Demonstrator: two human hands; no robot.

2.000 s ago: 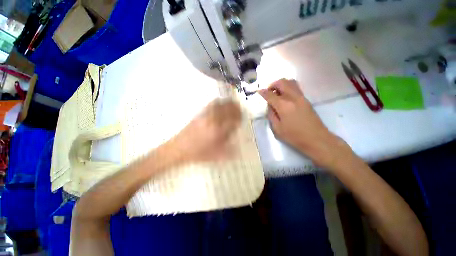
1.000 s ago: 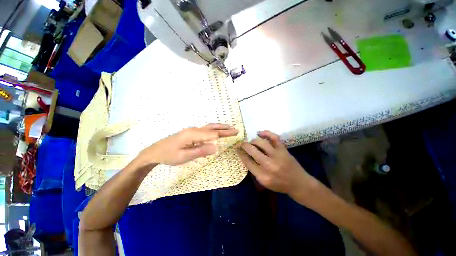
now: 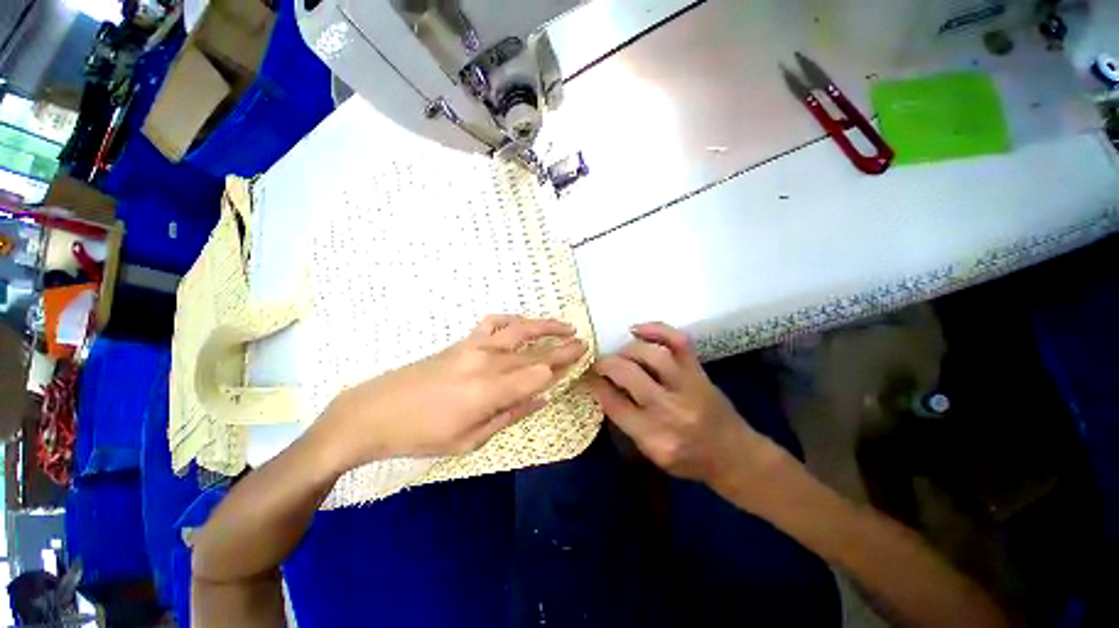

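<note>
A cream woven bag panel [image 3: 417,258] lies on the white machine table, its far right edge at the presser foot [image 3: 530,160] and its near rounded corner past the table's front edge. A bag handle [image 3: 221,374] stands out from its left side. My left hand [image 3: 460,386] lies on the panel near its right edge, thumb and fingers around a slightly raised part of the layers. My right hand [image 3: 657,399] pinches the panel's right edge with its fingertips, close to my left fingers. Whether the layers are stitched there cannot be seen.
The sewing machine head [image 3: 417,61] stands over the far edge. Red-handled snips [image 3: 837,113] and a green pad [image 3: 940,117] lie at the right. Stacked bag pieces [image 3: 209,319] hang at the table's left end. A blue bin [image 3: 264,104] holds cardboard at the back left.
Both hands have come from beside the needle to the panel's near right edge. The left fingers have since curled more. The view has shifted, with the machine head now higher and further left.
</note>
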